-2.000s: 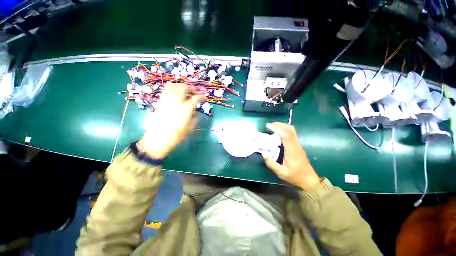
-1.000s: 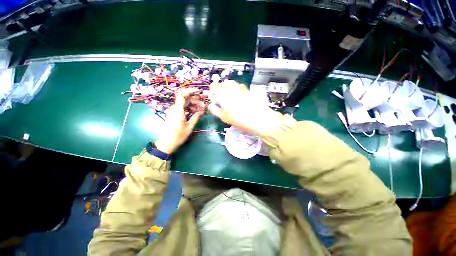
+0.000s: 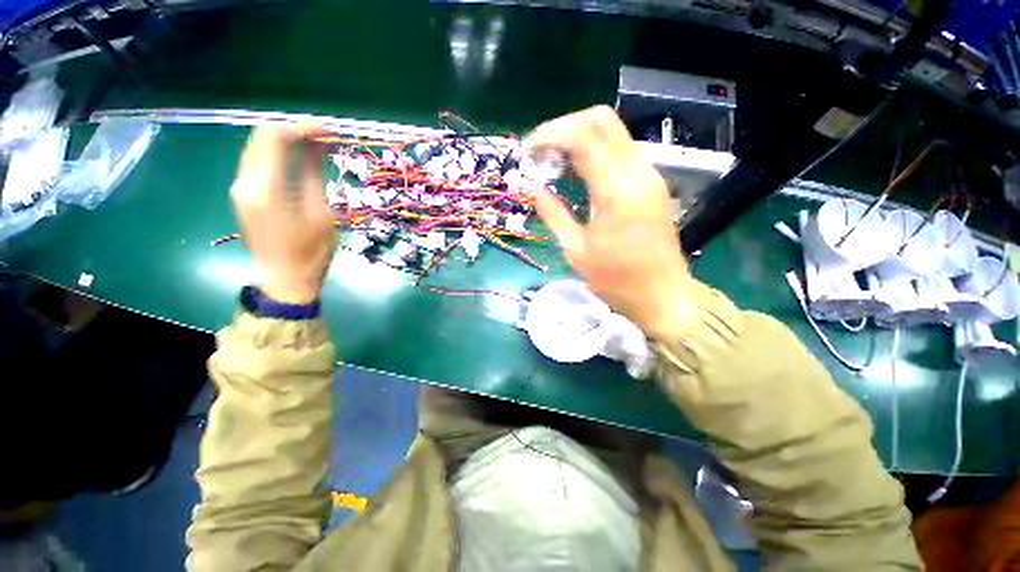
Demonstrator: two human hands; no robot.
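Observation:
A white plastic housing (image 3: 568, 322) lies on the green bench, round cup to the left, narrower neck to the right near my right sleeve. A thin red lead runs left from its cup. A pile of wired components (image 3: 431, 196) lies behind it, red, orange and black leads tangled with white pieces. My left hand (image 3: 285, 212) is raised at the pile's left end, blurred, fingers curled; whether it holds a wire is unclear. My right hand (image 3: 610, 212) is at the pile's right end, thumb and fingers around a blurred white piece; a grip is not clear. Neither hand touches the housing.
The grey screw feeder (image 3: 677, 112) stands behind my right hand, partly hidden. A thick black screwdriver (image 3: 772, 162) slants beside it. Several white housings (image 3: 861, 240) with upright wires and trailing cords stand at right. Clear plastic bags (image 3: 106, 162) lie far left.
My right hand left the housing and went to the pile's right end. My hands were together over the pile; now they are wide apart. The view has shifted slightly.

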